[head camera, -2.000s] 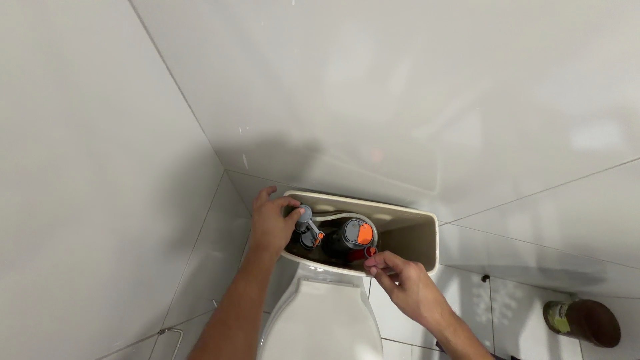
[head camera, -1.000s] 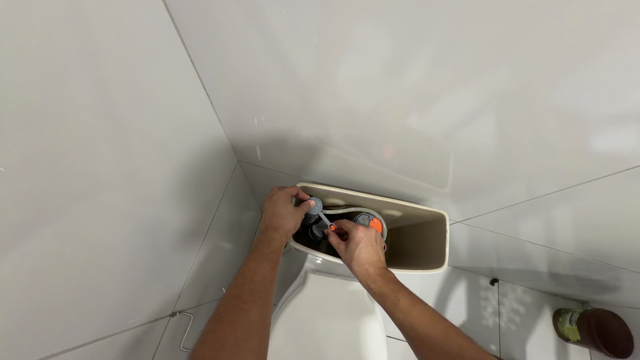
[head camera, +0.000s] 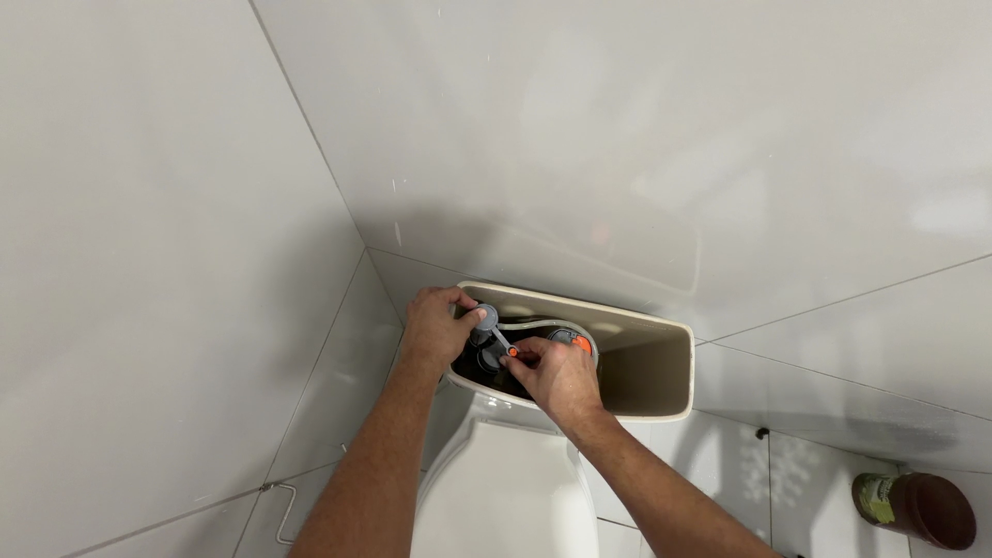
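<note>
Both hands work inside a lidless toilet cistern (head camera: 647, 380). My left hand (head camera: 440, 324) reaches over its left end, thumb and fingers closed on the round grey cap of the fill valve (head camera: 486, 317). From that cap a short grey arm (head camera: 502, 339) slants down to an orange-centred end piece (head camera: 513, 352), which the fingertips of my right hand (head camera: 559, 377) pinch. A pale flexible tube (head camera: 542, 324) curves from the fill valve around the flush valve's grey top with its orange button (head camera: 581, 343), partly hidden behind my right hand.
Below the cistern lies the closed white toilet lid (head camera: 508, 496). Tiled walls (head camera: 542, 155) meet in a corner behind it. A bent metal wire holder (head camera: 287, 511) is on the lower left wall. At the right, a brown container with a green label (head camera: 914, 508) lies near the floor tiles.
My right hand has moved left from beside the flush valve to the end of the fill valve's grey arm, which it now pinches. My left hand stays at the fill valve cap.
</note>
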